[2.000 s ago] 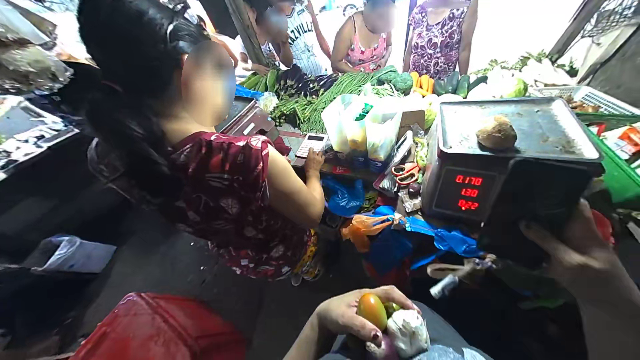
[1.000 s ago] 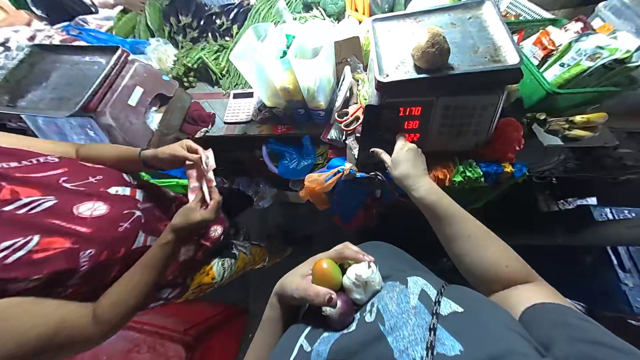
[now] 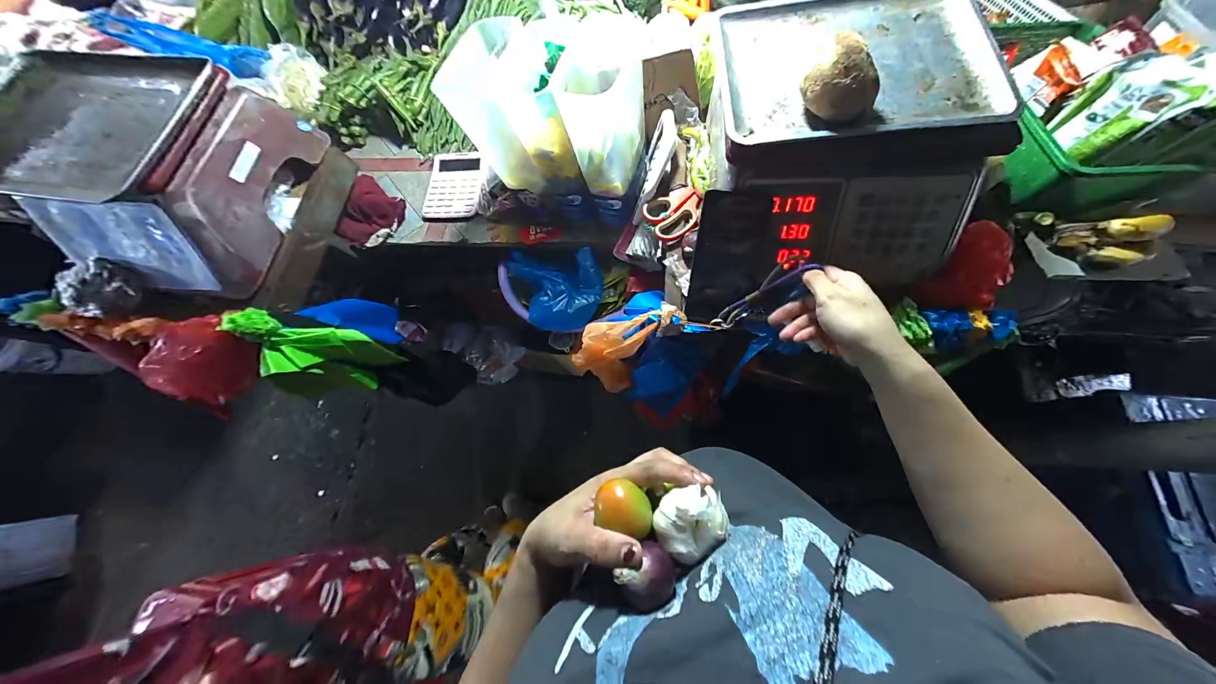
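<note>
My left hand (image 3: pixel 579 532) holds a tomato (image 3: pixel 622 509), a garlic bulb (image 3: pixel 691 523) and a red onion (image 3: pixel 647 576) against my shirt. My right hand (image 3: pixel 831 313) pinches a thin dark strap or handle (image 3: pixel 784 285) just below the display of a digital scale (image 3: pixel 902 223). On the scale's metal tray (image 3: pixel 926 57) rests a brown, potato-like root vegetable (image 3: pixel 842 78). Red-handled scissors (image 3: pixel 673 214) lie left of the scale. An orange plastic bag (image 3: pixel 613 347) hangs tied left of my right hand, near blue plastic bags.
A calculator (image 3: pixel 454 186) lies beside upright plastic bags (image 3: pixel 594 104). A second scale (image 3: pixel 95 123) stands at left, with green beans (image 3: pixel 380 100) behind the counter. A green basket (image 3: pixel 1092 180) holds packets at right. Someone's maroon patterned clothing (image 3: pixel 285 608) shows at lower left.
My right hand has moved from the scale's display to the dark strap below it. The neighbouring person's hands, seen holding what look like banknotes, have left the view. My left hand keeps the vegetables.
</note>
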